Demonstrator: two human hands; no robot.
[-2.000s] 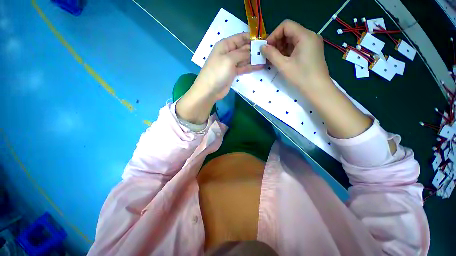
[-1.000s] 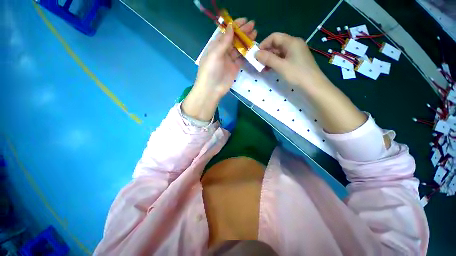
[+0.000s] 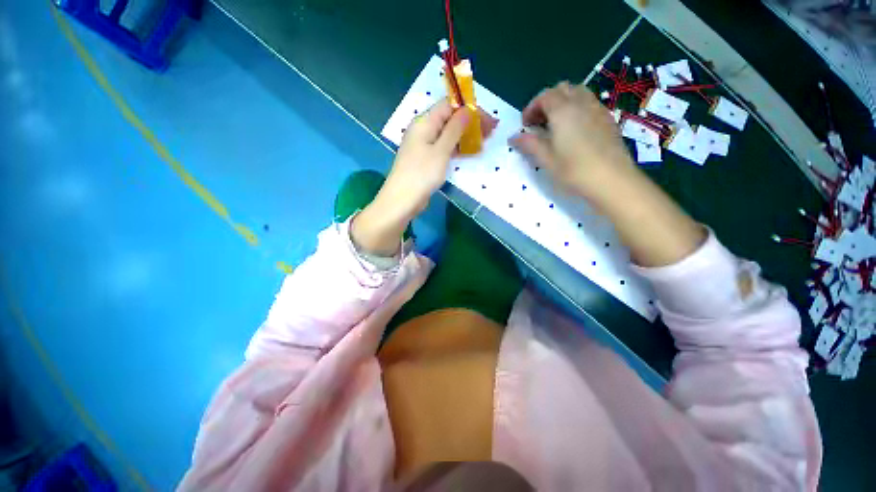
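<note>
My left hand (image 3: 427, 159) holds an amber tape strip (image 3: 469, 132) upright over the dotted sheet, with red and dark lead wires (image 3: 450, 53) running along it and up past its top. A small white connector (image 3: 443, 45) shows at the wires. No white cell face shows in that hand. My right hand (image 3: 567, 130) is blurred, to the right of the strip and apart from it, thumb and forefinger bent with a gap between them; nothing shows in it. The white dotted sheet (image 3: 547, 207) lies slanted under both hands.
A loose group of white cells (image 3: 665, 104) with red leads lies on the dark green mat right of my right hand. A larger cell pile (image 3: 845, 250) is at the right edge. A plastic bag (image 3: 836, 34) shows at the upper right. Blue stools (image 3: 144, 34) stand on the floor at left.
The strip has turned from slanted to upright, and its amber side now shows where the white cell was. My right hand has let go and moved right.
</note>
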